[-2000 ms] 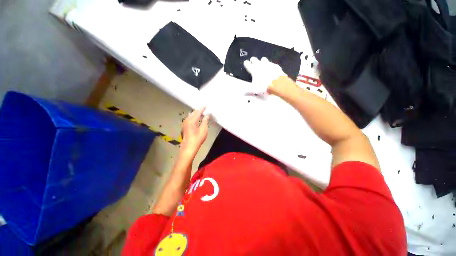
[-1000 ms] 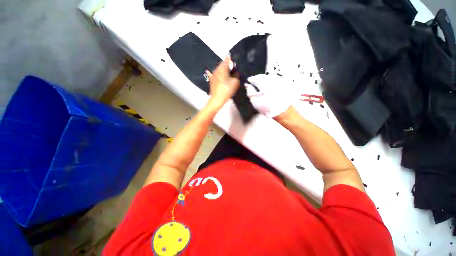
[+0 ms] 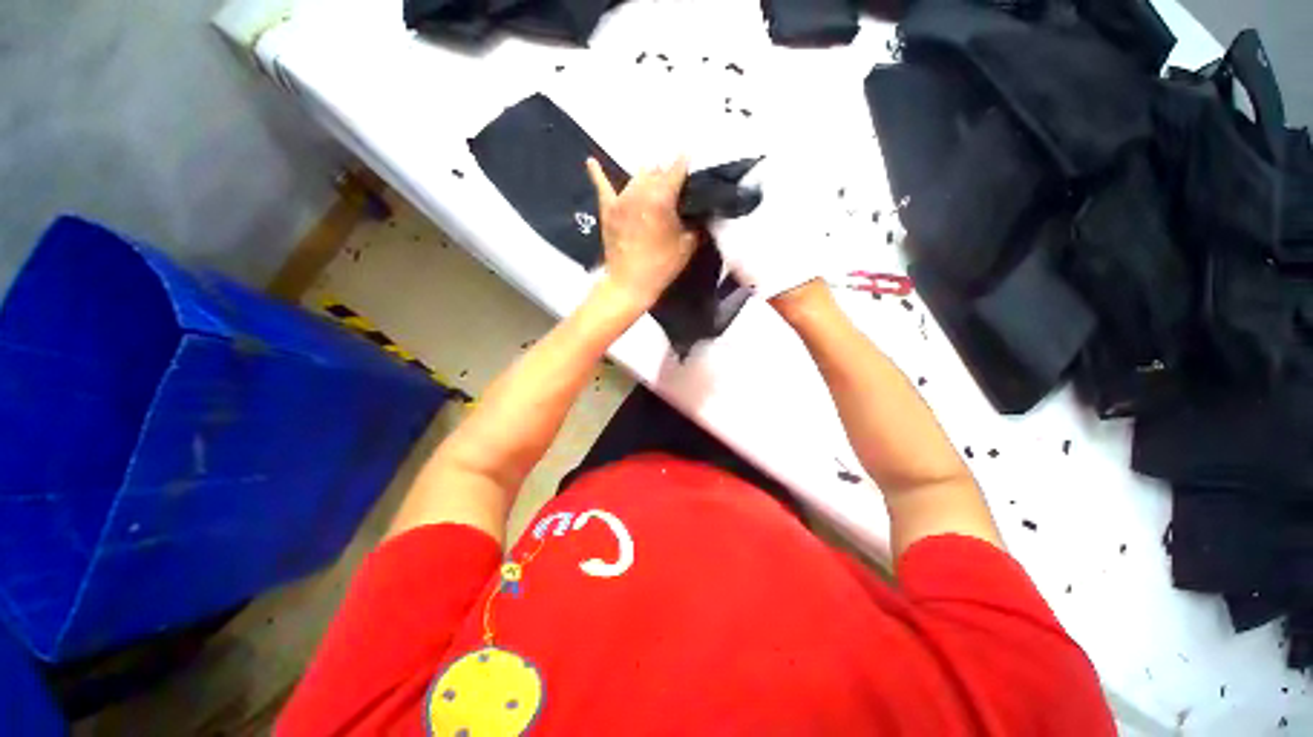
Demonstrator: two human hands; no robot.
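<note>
A sewn black piece [image 3: 698,274] is crumpled and bunched between my hands above the white table near its front edge. My bare left hand [image 3: 645,233] is closed on its upper left part. My right hand [image 3: 760,259], in a white glove that blends into the table top, is at the piece's right side; its fingers are hard to make out, partly hidden by the fabric. A flat black piece [image 3: 540,173] with a small white mark lies just left of my left hand, partly behind it.
Red thread snips [image 3: 881,284] lie right of my right wrist. A large heap of black pieces [image 3: 1008,187] covers the table's right side. More black pieces [image 3: 540,12] lie at the top edge. Small black offcuts are scattered about. A blue bin [image 3: 245,461] stands on the floor at left.
My left hand has come up from the table edge and taken hold of the right-hand black piece. That piece, flat before, is now lifted and bunched between both hands.
</note>
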